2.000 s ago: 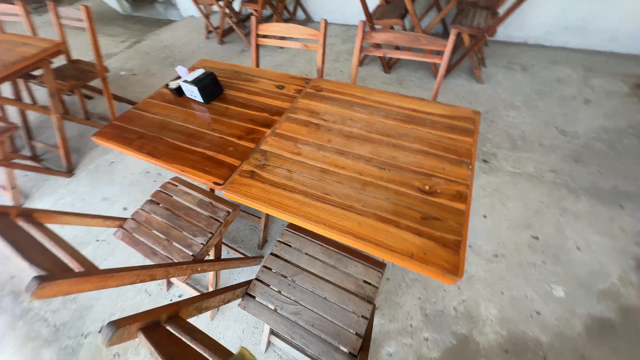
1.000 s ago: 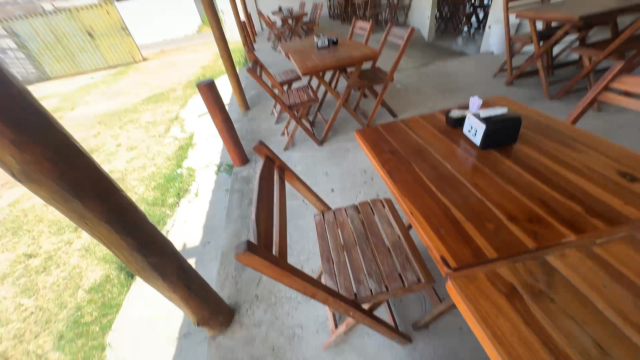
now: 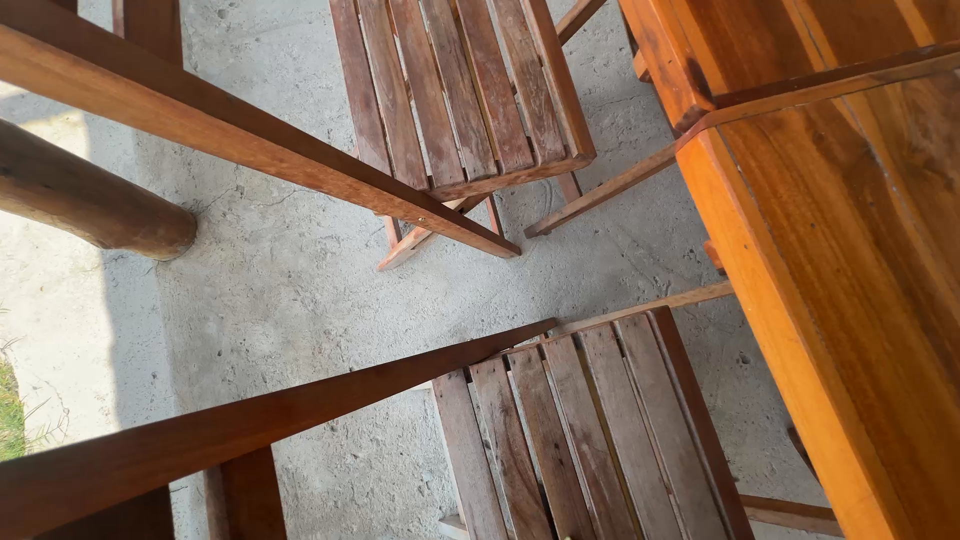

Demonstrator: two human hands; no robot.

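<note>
Neither my left hand nor my right hand shows in the head view. Two wooden folding chairs with slatted seats stand beside the tables. The upper slatted seat (image 3: 457, 90) is reddish and worn; the lower slatted seat (image 3: 577, 435) looks greyer. A long wooden side rail (image 3: 247, 142) of the upper chair slants down across the top left. Another side rail (image 3: 300, 405), dark brown, rises from the lower left to the lower seat. At the right, a varnished wooden tabletop (image 3: 862, 285) meets a second wooden tabletop (image 3: 750, 45) at the top right, their edges side by side.
A round wooden post (image 3: 90, 195) stands at the left near the edge of the concrete floor (image 3: 300, 292). Grass (image 3: 9, 412) shows at the far left. Chair and table legs reach across the floor between the seats and the tabletops.
The view has swung down and closer to the two chairs and the table edges. The napkin holder seen on the table earlier is out of view.
</note>
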